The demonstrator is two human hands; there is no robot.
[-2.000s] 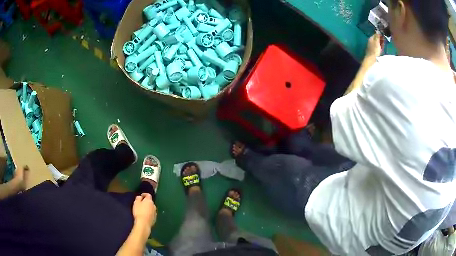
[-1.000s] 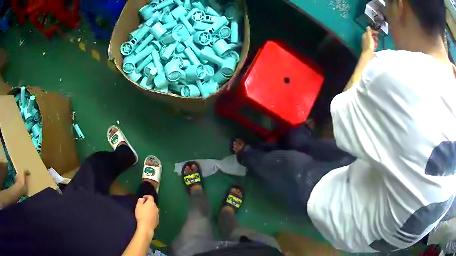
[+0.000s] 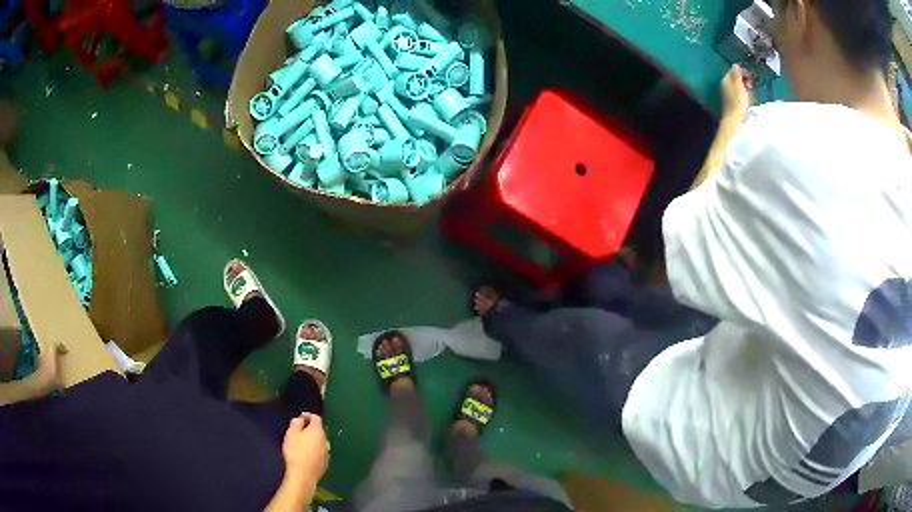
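Neither of my hands is in view. My feet in black sandals (image 3: 393, 362) with yellow-green marks stand on the green floor, below grey trousers. In front is a round-sided bulk carton (image 3: 245, 75), full of loose teal plastic housings (image 3: 375, 110), tubes with wider round cup ends. A red plastic stool (image 3: 575, 170) stands right of the carton, its seat bare with a round hole in the middle.
A person in dark clothes (image 3: 150, 440) is close at left, one hand on a carton flap (image 3: 60, 300). A person in a white shirt (image 3: 770, 260) is at right by a green bench (image 3: 640, 30). A pale sheet (image 3: 440, 340) lies by my feet.
The view has shifted slightly, so things sit a little lower and to the right. The bench person's hand has moved a little. The carton and stool have not visibly moved.
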